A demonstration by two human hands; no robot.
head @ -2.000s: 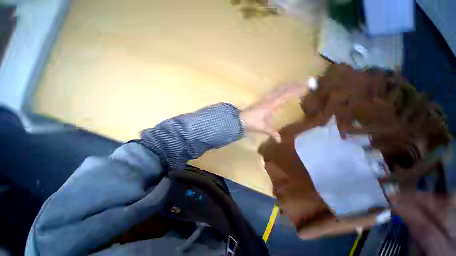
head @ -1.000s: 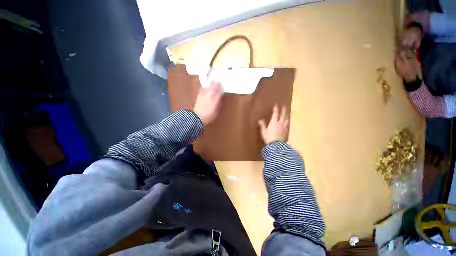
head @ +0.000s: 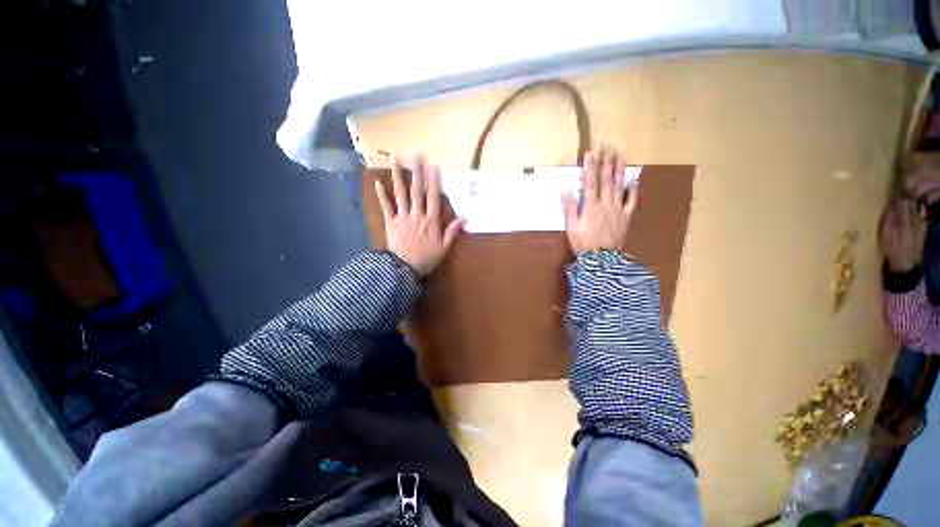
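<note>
A brown bag panel (head: 505, 309) lies flat on the tan table in front of me. A white piece (head: 515, 201) lies along its far edge, between my hands. A thin brown handle loop (head: 533, 86) stands out beyond that edge. My left hand (head: 417, 218) rests flat with spread fingers on the panel's far left part, at the white piece's left end. My right hand (head: 600, 206) rests flat on the white piece's right end. Neither hand grips anything.
The tan table (head: 763, 206) extends right, with a gold hardware heap (head: 825, 412) near a clear plastic bag (head: 828, 471) and a smaller gold pile (head: 845, 270). Another person's hands (head: 905, 232) are at the right edge. A white-covered table (head: 515, 31) adjoins beyond; dark floor lies left.
Two seconds ago a bunched brown stack with a white piece was at the right. Since one second ago, my left hand has come down flat and my right hand has moved up to the panel's far edge.
</note>
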